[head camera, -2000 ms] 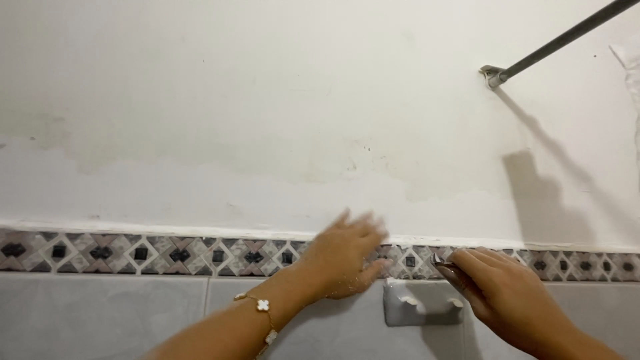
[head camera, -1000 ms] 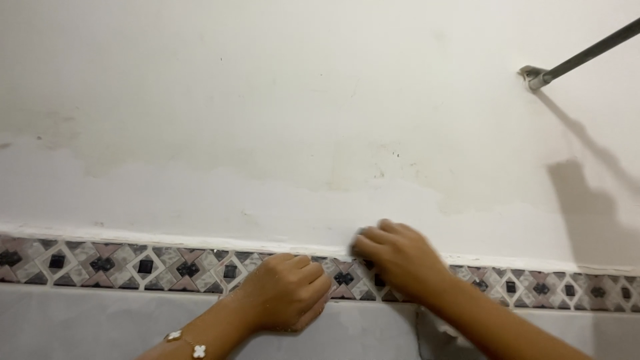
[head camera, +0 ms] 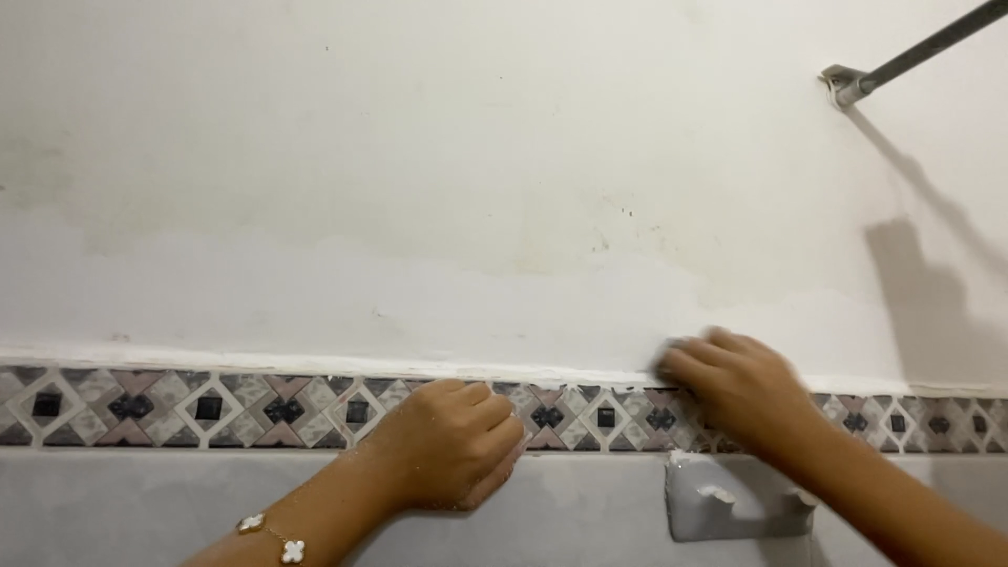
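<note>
My left hand is curled against the patterned border tiles, left of centre, with white dust on its skin; whether anything is inside it is hidden. A bracelet with white clover shapes hangs at that wrist. My right hand, partly blurred, is closed around a small dark object too blurred to identify. It is at the rough white seam where the painted wall meets the top of the border. Flakes and ragged white edges show along the seam between the hands.
A grey ceramic holder with prongs juts from the grey tiles below my right forearm. At the upper right a metal rod runs from a wall bracket. Shadows fall on the wall beneath it.
Two seconds ago my right hand was near the holder with a thin metal-looking piece; it has since moved up to the seam. My left hand has gone from spread and blurred to curled.
</note>
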